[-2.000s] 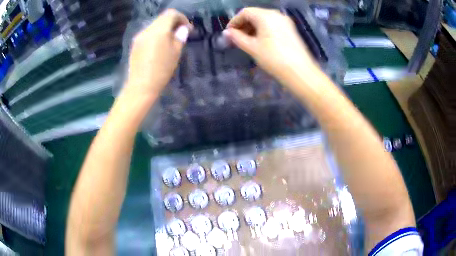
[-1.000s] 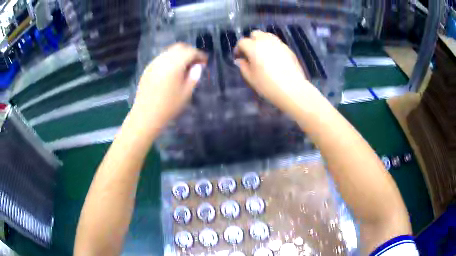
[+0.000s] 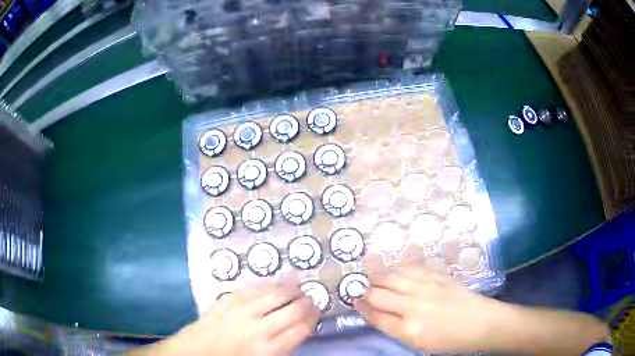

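Note:
The flat clear blister tray (image 3: pixel 192 208) lies in front of me with brown showing through. Its left four columns hold white-faced round parts with black rims (image 3: pixel 297 208); the columns at right are empty pockets. My left hand (image 3: pixel 268 321) is at the near edge, fingertips on a round part (image 3: pixel 317 295) that it partly covers. My right hand (image 3: pixel 411 306) is just right of it, fingertips at the rim of another round part (image 3: pixel 354 286) in the near row. My left hand hides some of the near-left pockets.
The slotted tray stack (image 3: pixel 299 49) stands behind the blister tray. Several loose round parts (image 3: pixel 530 115) lie on the green bench at right. A brown cardboard stack (image 3: pixel 602 104) is at far right, ribbed clear trays (image 3: pixel 21 208) at far left, and blue plastic (image 3: pixel 602 268) at lower right.
Both hands have come from the slotted tray down to the near edge of the blister tray. The view has tilted down, so more of the blister tray shows.

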